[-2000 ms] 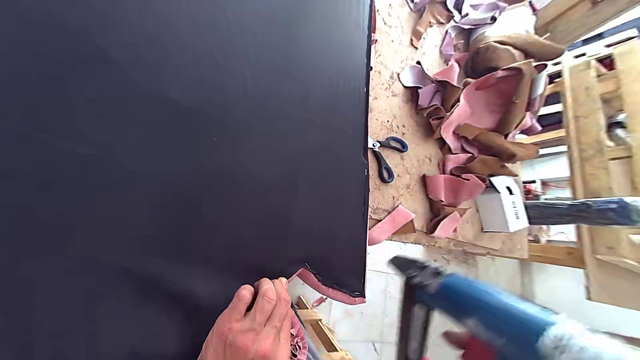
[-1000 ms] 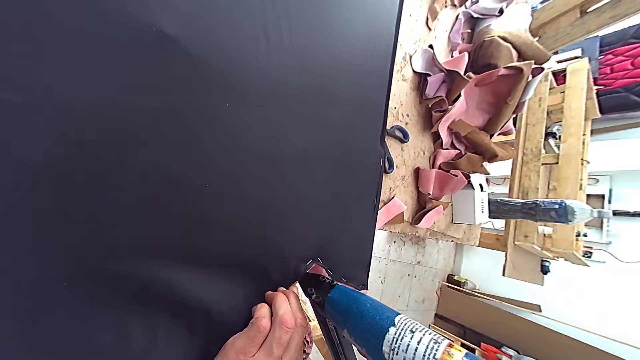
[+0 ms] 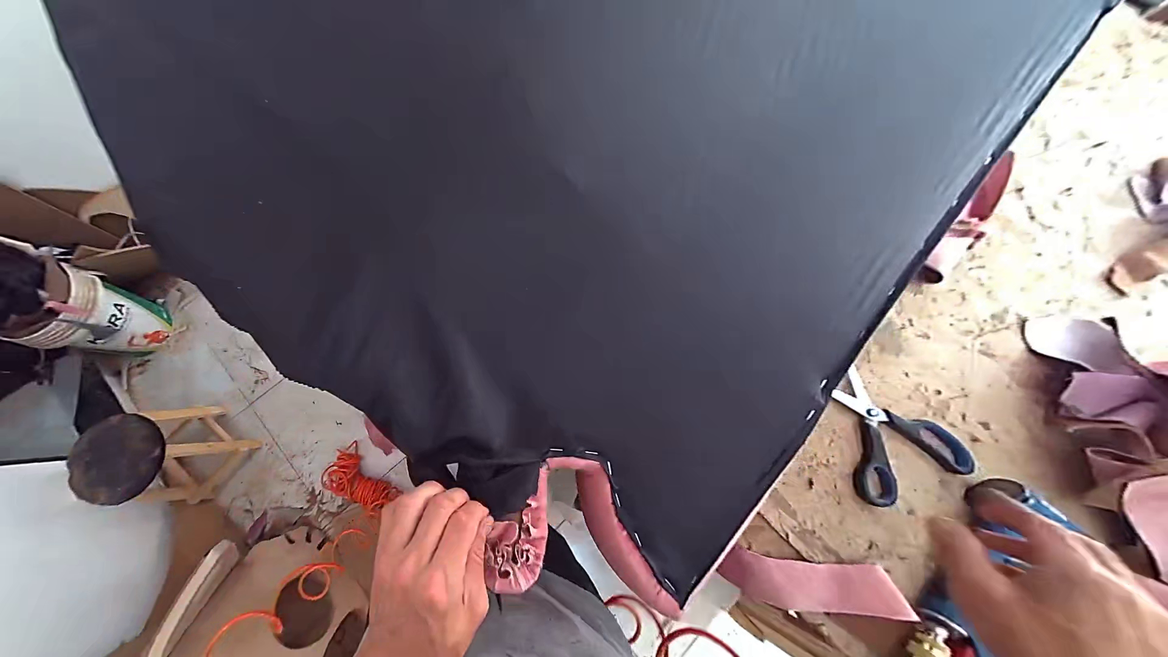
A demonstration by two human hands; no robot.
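Black lining fabric [image 3: 566, 228] spans most of the view, with staples along its right edge and around a cut-in notch rimmed with pink upholstery fabric [image 3: 613, 525]. At the notch's left side my left hand [image 3: 427, 557] grips the gathered edge of black and pink fabric [image 3: 516, 552]. My right hand [image 3: 1049, 575], blurred, is over a blue pneumatic stapler [image 3: 1027, 511] lying on the worktable; whether its fingers hold the tool cannot be told. Scissors with dark handles [image 3: 876, 415] lie partly open beside the lining's right edge.
Pink fabric scraps [image 3: 1109, 392] lie on the particle-board worktable [image 3: 967, 365] at right, and a pink strip [image 3: 821, 584] near its lower edge. On the floor at left are a round-topped wooden stool [image 3: 117, 459], orange cord [image 3: 358, 482] and a white bucket [image 3: 114, 315]. A red coiled hose [image 3: 675, 639] hangs below.
The stapler was at the notch edge one second ago; now it lies on the worktable under my right hand. My left hand remains at the fabric edge. The view has turned and shifted strongly.
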